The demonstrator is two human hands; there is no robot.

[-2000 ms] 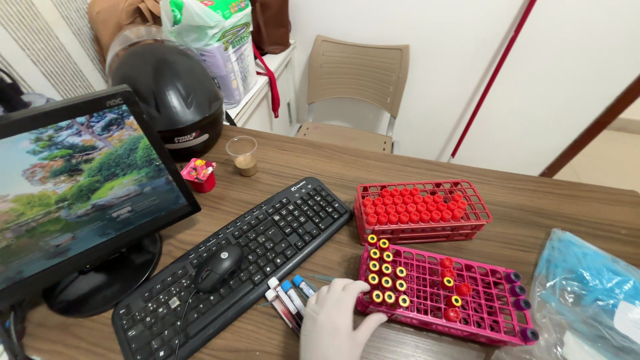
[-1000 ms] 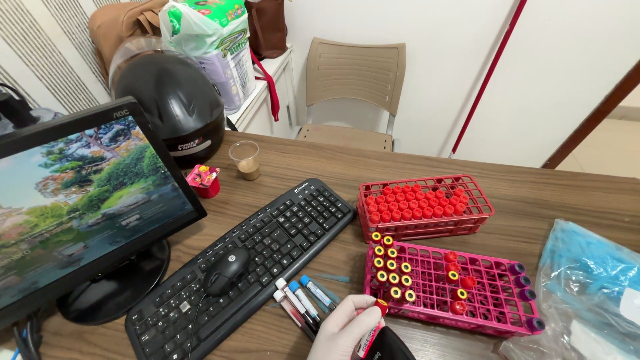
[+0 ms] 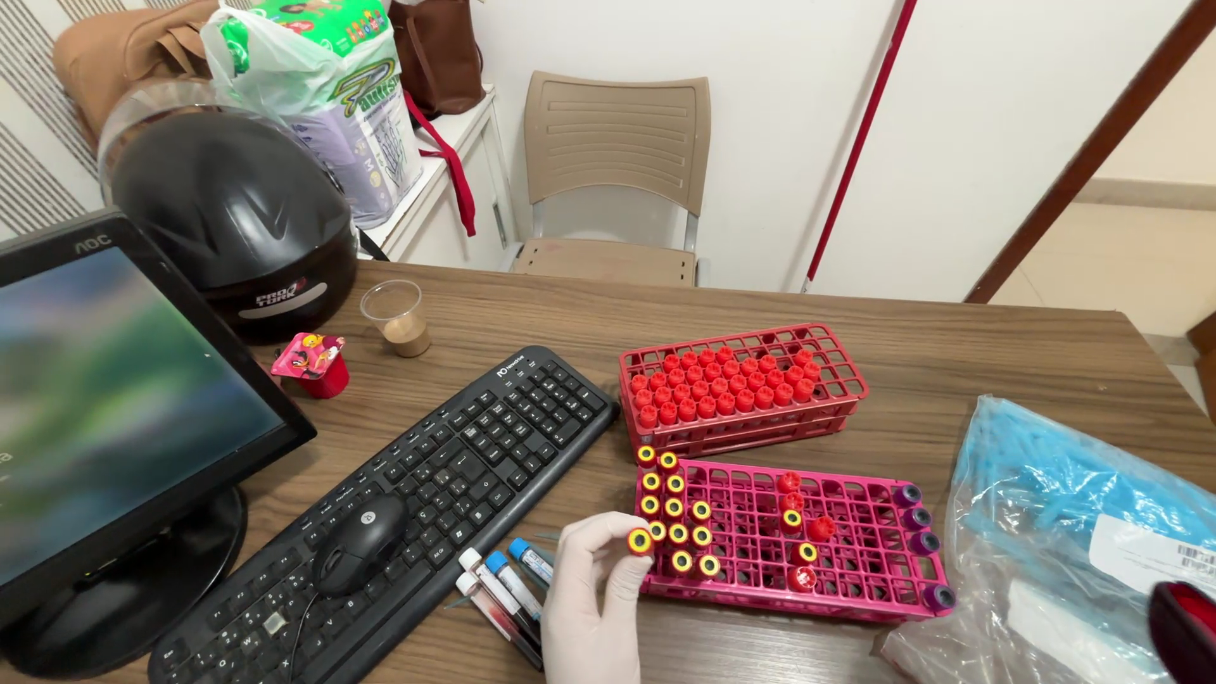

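Note:
My left hand (image 3: 597,598), in a white glove, pinches a blood tube with a yellow and red cap (image 3: 639,541) at the left edge of the magenta tube rack (image 3: 750,594). That rack holds yellow-ringed tubes at its left end, red and yellow ones near the middle, and purple-capped tubes (image 3: 924,542) along its right end. Behind it, a red rack (image 3: 836,418) holds many red-capped tubes (image 3: 725,378). Several tubes with white or blue caps (image 3: 503,589) lie left of my hand. My right hand is out of view.
A black keyboard (image 3: 427,494) with a mouse (image 3: 361,543) on it lies left, beside a monitor (image 3: 214,404). Behind stand a cup (image 3: 397,318), a small red pot (image 3: 318,366) and a helmet (image 3: 233,209). Clear plastic bags with blue contents (image 3: 1073,503) lie right. A dark red object (image 3: 1183,627) enters bottom right.
My left hand has risen to the magenta rack's left edge, holding the capped tube upright. A dark object beside the hand one second ago is gone from there.

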